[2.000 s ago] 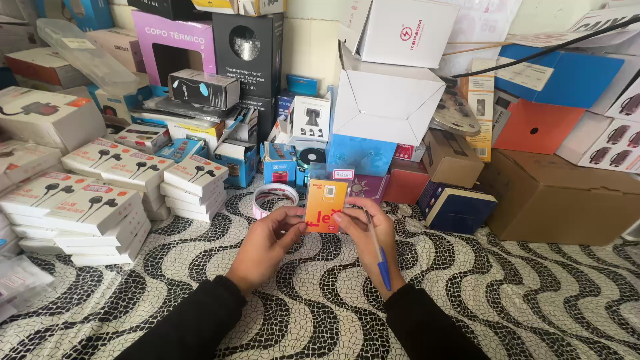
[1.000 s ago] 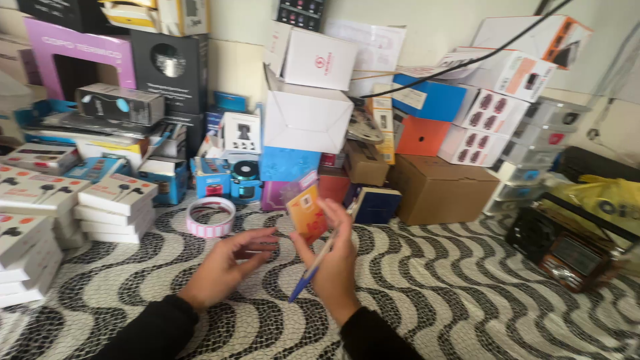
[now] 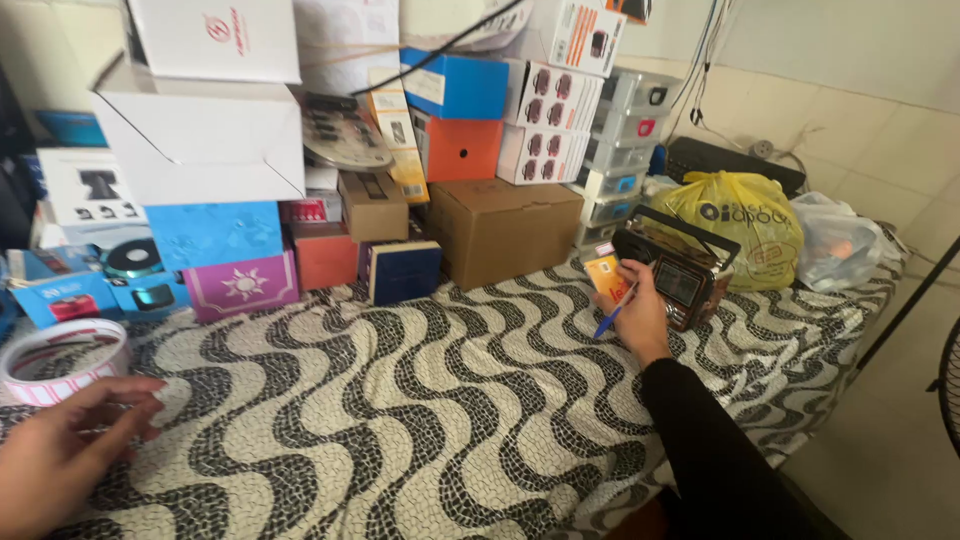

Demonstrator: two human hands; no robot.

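My right hand (image 3: 639,313) holds an orange and yellow card packet (image 3: 606,279) upright, with a small pink-edged label at its top. The same hand keeps a pen with a blue cap (image 3: 616,310) between its fingers, slanting down to the left. Right behind that hand stands a portable radio (image 3: 679,281) with a carrying handle. At the lower left, my left hand (image 3: 90,442) is empty, its fingers apart and slightly curled. Just beyond it lies a roll of pink and white labels (image 3: 67,364).
Stacked boxes line the wall, among them a brown cardboard box (image 3: 502,229) and a dark blue box (image 3: 405,274). Clear plastic drawers (image 3: 626,124) and a yellow plastic bag (image 3: 757,232) stand at right. A patterned cloth (image 3: 390,420) covers the table; a fan (image 3: 951,375) shows at the right edge.
Both hands were on the packet at first; my left hand has let go. My right hand has carried the packet and pen rightward to the radio. The view has swung right.
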